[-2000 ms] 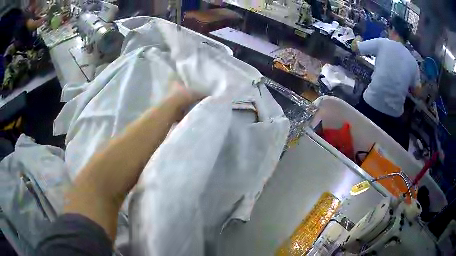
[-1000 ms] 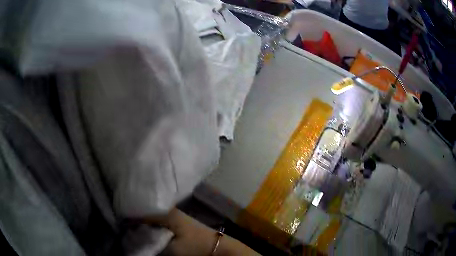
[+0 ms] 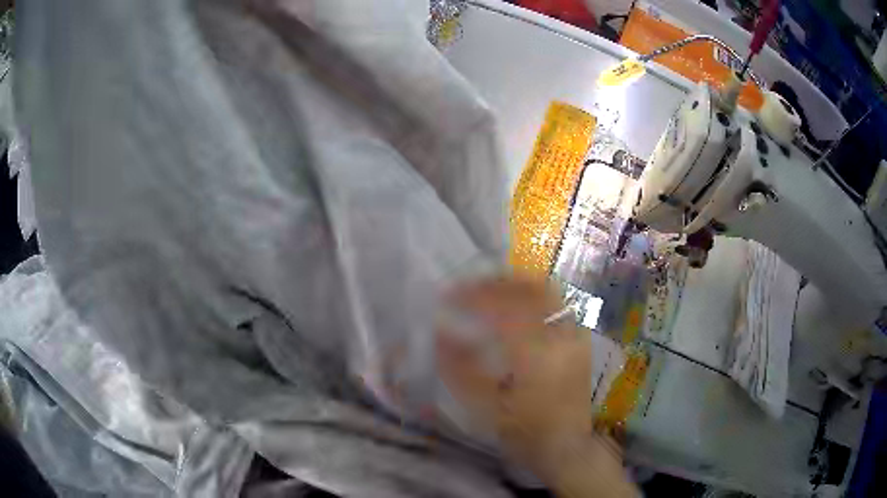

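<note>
A large pale grey garment point(image 3: 243, 214) fills the left and middle of the view, crumpled and partly raised, with its right edge over the table. My right hand point(image 3: 515, 360) comes in from the bottom right, blurred, and grips the garment near its lower right edge, left of the needle plate. Its fingertips are unclear. My left hand is not visible. The white sewing machine head point(image 3: 695, 165) stands on the right, with the needle area clear of the garment. A stack of folded pale strips point(image 3: 763, 331) lies under the machine arm.
Yellow-orange tape point(image 3: 552, 185) is stuck to the pale table point(image 3: 496, 73) left of the shiny needle plate point(image 3: 593, 219). A lit lamp point(image 3: 622, 72) on a bent stem hangs beyond it. A white bin with an orange item point(image 3: 671, 44) is behind the machine.
The view has swung right and down towards the machine. The garment has been spread and lifted across the left side. My right hand has come up from the bottom edge beside the needle area.
</note>
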